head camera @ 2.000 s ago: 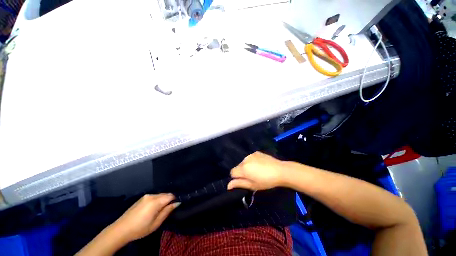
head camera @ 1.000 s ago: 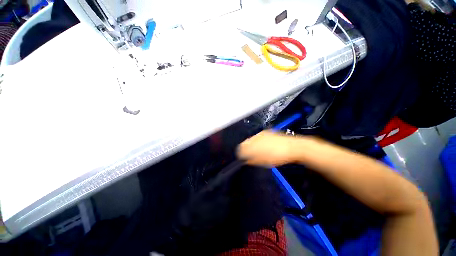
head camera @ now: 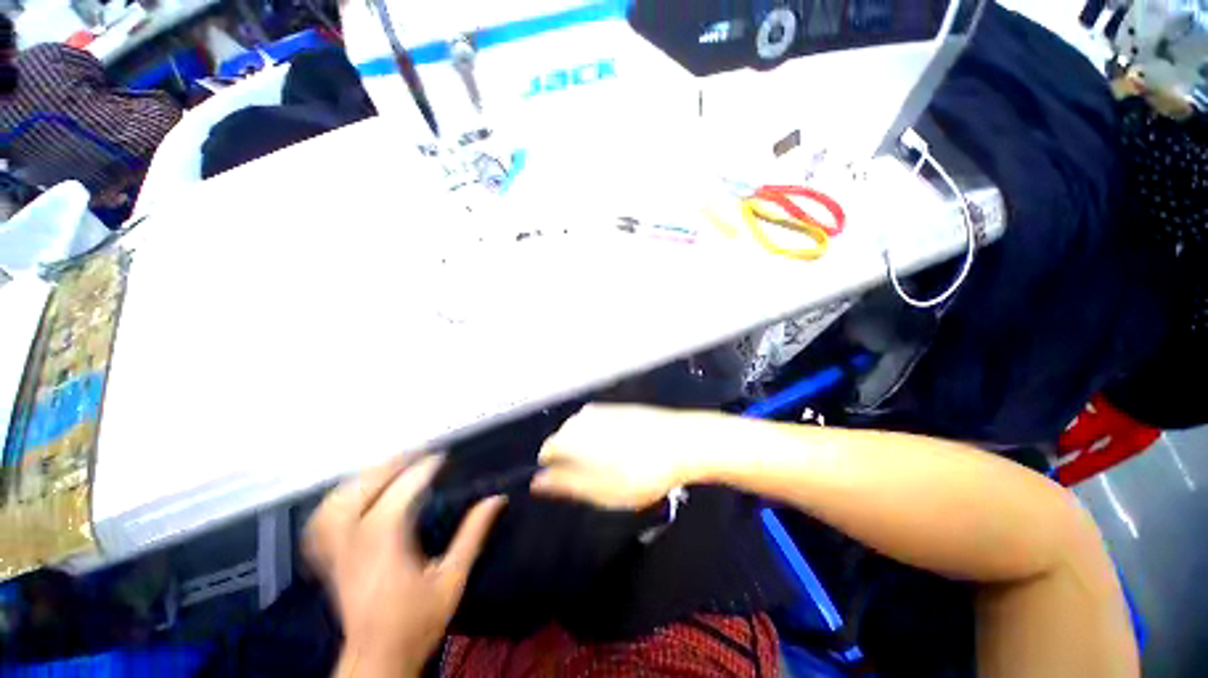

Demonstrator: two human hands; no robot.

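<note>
A dark garment piece point(head camera: 596, 563) lies across my lap over red-and-black checked clothing point(head camera: 609, 653). My right hand point(head camera: 609, 457) is closed on its upper edge near the table's front edge. A small shiny pale thing point(head camera: 666, 514) shows under my right hand; what it is I cannot tell. My left hand point(head camera: 398, 550) is blurred, at the left end of the same edge, with thumb and fingers spread around the dark cloth. Whether it grips the cloth is not clear.
The white table point(head camera: 305, 331) spans the front. On it are red-and-yellow scissors point(head camera: 792, 223), thin snips or pens point(head camera: 658, 229) and a white JACK machine point(head camera: 570, 80). A white cord point(head camera: 971, 239) loops at the right end. A blue bar point(head camera: 811, 570) stands beside my lap. Another person's dark clothing point(head camera: 1033, 239) is right.
The view has shifted, showing more of the machine and the table's left end. My left hand, out of clear view a second ago, is back at the cloth. My right hand has moved left along it.
</note>
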